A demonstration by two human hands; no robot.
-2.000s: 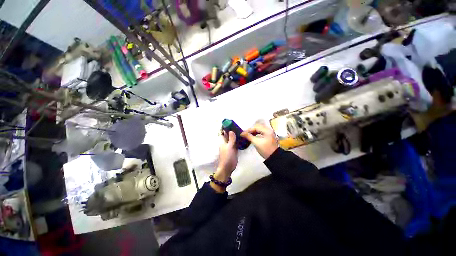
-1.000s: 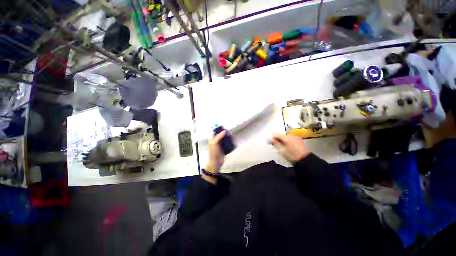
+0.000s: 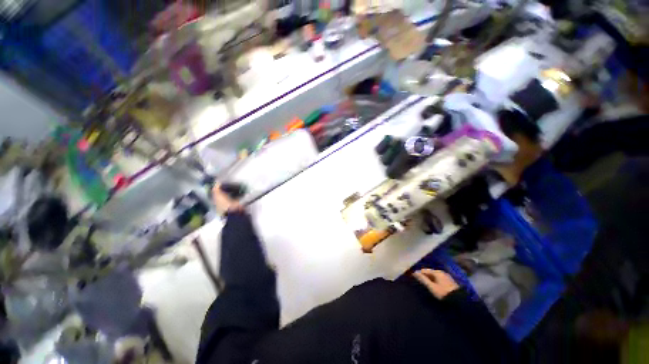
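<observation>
My left hand is stretched forward to the near wall of the grey thread trough, on the left. It holds a dark thread cone, which is small and blurred. My right hand is low at the table's front edge, beside my dark clothing; its fingertips are partly hidden and nothing shows in it. The cream sewing machine head lies to the right on the white table, with its purple end cover away from me.
Coloured spools lie in the trough. Dark cones and a cylinder with a blue-white top stand behind the machine. Dark-handled scissors lie beside it. A blue basket of cloth is at the right. Blurred thread stands and another machine fill the left.
My left hand has moved forward to the trough with the dark cone. My right hand has drawn back to the table's front edge. The view has turned and is blurred.
</observation>
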